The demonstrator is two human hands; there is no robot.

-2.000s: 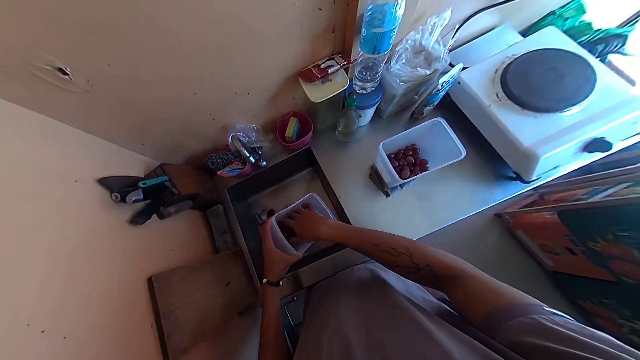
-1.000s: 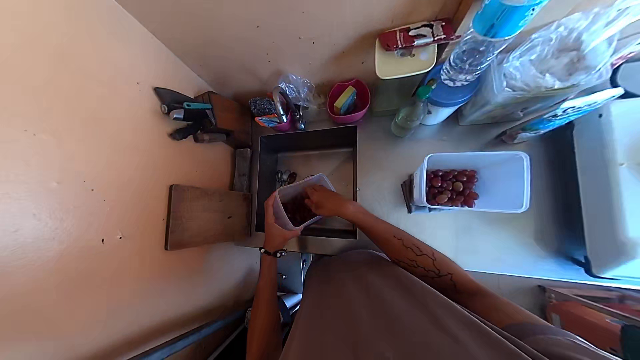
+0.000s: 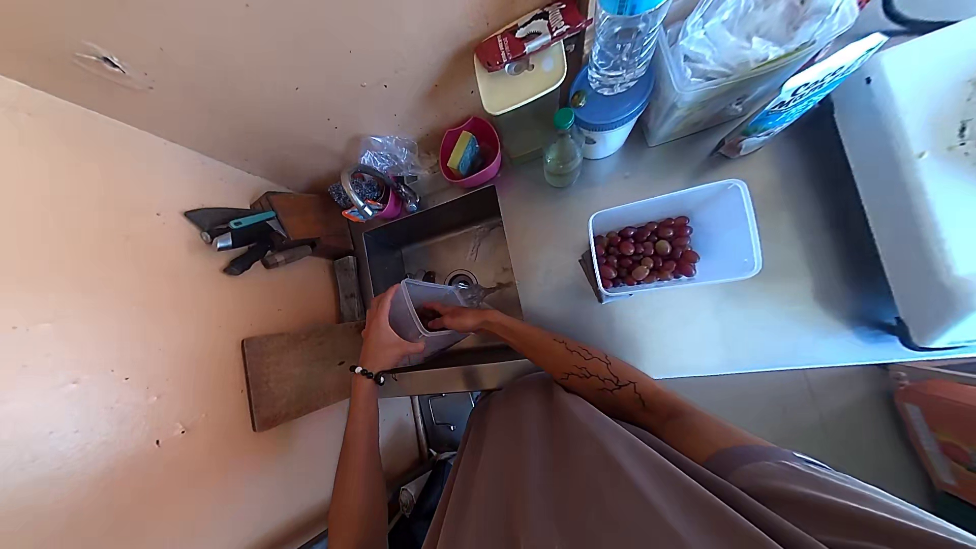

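Over the metal sink [image 3: 499, 255], my left hand [image 3: 383, 332] grips a translucent plastic container [image 3: 435, 347] by its side, tilted above the basin. My right hand [image 3: 455, 316] reaches into its mouth; the fingertips are inside beside something dark, and whether they hold any of it cannot be told. Water seems to spill near the container's rim, by the drain [image 3: 460, 280]. To the right on the steel counter, a second white plastic container [image 3: 720, 229] lies with many red grapes [image 3: 644, 252] at its left end.
Behind the sink are a faucet [image 3: 358, 194] and a pink cup with a sponge [image 3: 471, 152]. A knife block [image 3: 309, 221] and a wooden board [image 3: 301, 374] are at left. A green-capped bottle [image 3: 563, 156], a blue-lidded tub [image 3: 610, 114] and a white stove [image 3: 915, 191] line the counter.
The container in my left hand is now tipped toward the right, with what looks like water near its rim. My right hand stays in its mouth. The view has shifted.
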